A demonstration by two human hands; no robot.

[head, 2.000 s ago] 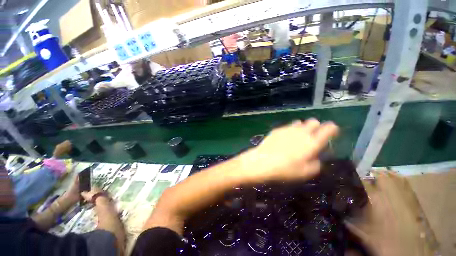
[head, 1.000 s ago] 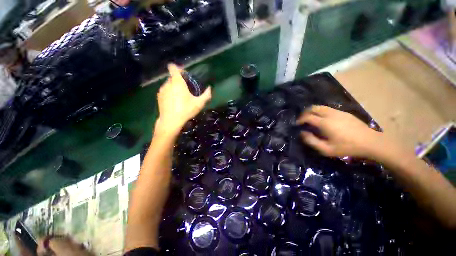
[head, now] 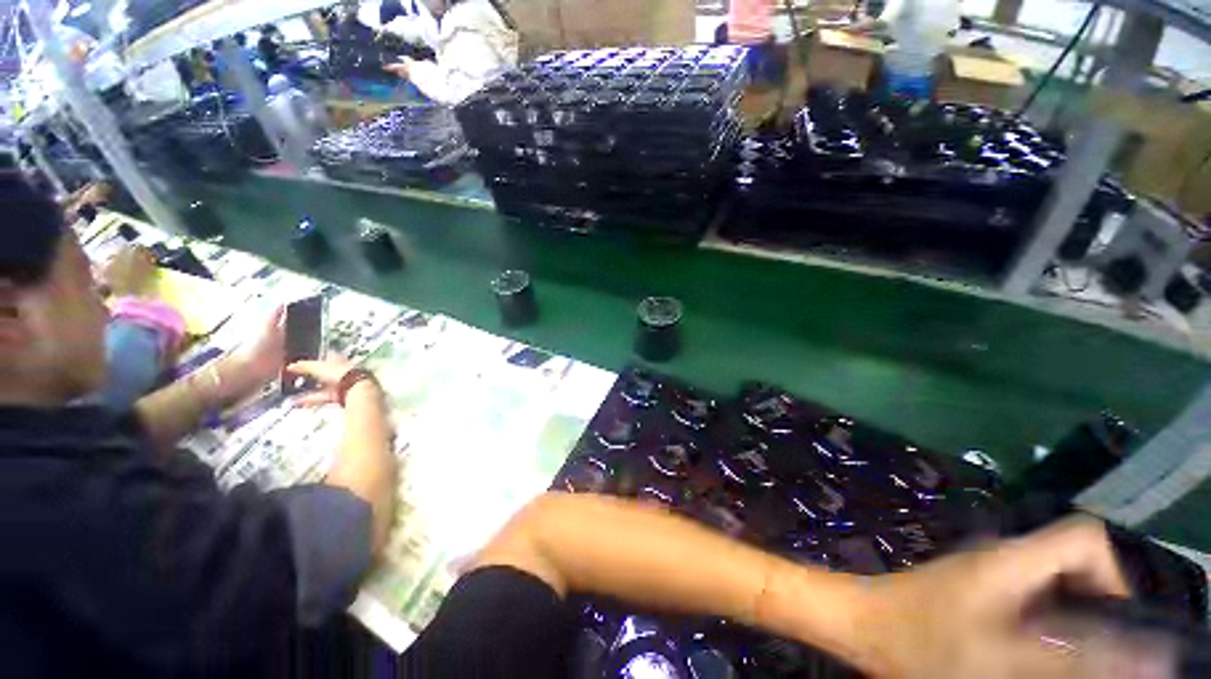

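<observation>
The black moulded tray (head: 810, 484) lies in front of me, with rows of round, ringed unit ends partly covered by my left forearm. My left hand (head: 1023, 610) is at the lower right over the tray, blurred, with curled fingers around something dark; whether it grips a unit cannot be told. My right hand cannot be made out. Black cylindrical units stand spaced on the green belt (head: 850, 325), the closest one (head: 657, 328) just behind the tray and another (head: 514, 297) to its left. A dark, blurred shape (head: 1082, 451) is at the belt's right end.
A person at the left holds a dark smartphone (head: 303, 338) over the printed paper covering (head: 518, 438). Stacked black trays (head: 604, 139) stand beyond the belt. A pale line frame upright (head: 1162, 464) crosses the right edge. Cardboard boxes (head: 843, 60) are in the background.
My left hand has moved from above the belt to the lower right over the tray. My right hand has gone from clear view. The view has swung, showing more of the left bench and neighbour.
</observation>
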